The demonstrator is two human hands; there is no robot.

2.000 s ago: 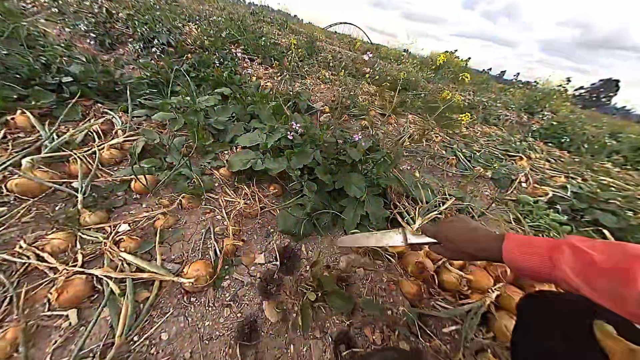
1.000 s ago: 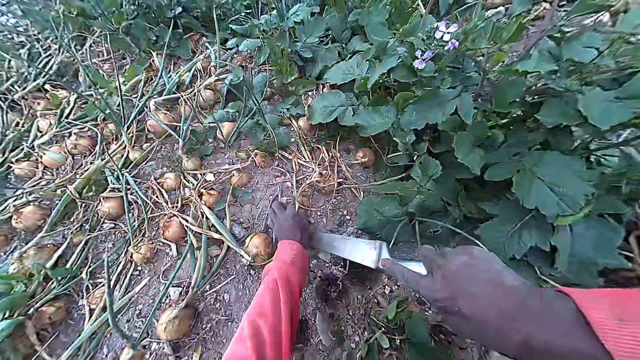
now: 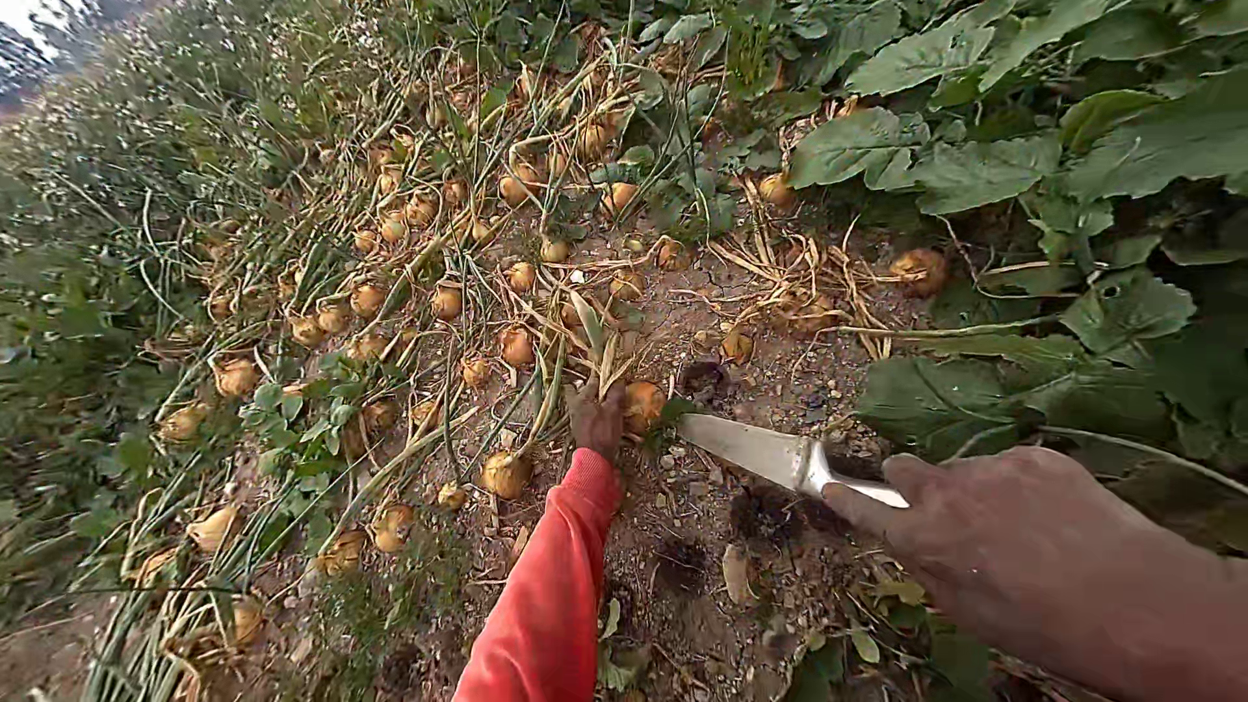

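My left hand (image 3: 597,421) is closed around the dry and green tops of an onion (image 3: 643,406), whose bulb lies against the fingers on their right side. My right hand (image 3: 1014,546) grips the handle of a knife (image 3: 746,450) with a broad metal blade. The blade points left, and its tip is close to the right side of that bulb, by a small green leaf. Onion bulbs with long tops lie on the soil around my left hand, among them one just to its lower left (image 3: 506,474) and one above it (image 3: 516,346).
Large-leaved green plants (image 3: 975,166) crowd the right side, close above my right hand. Many more onions (image 3: 368,299) with tangled tops spread over the left. Bare soil with small stones (image 3: 702,546) runs between my arms. Weeds (image 3: 107,253) grow at the far left.
My left hand, out of view two seconds ago, was on the soil beside the knife tip one second ago; it is now on an onion's tops. The view has swung down and left.
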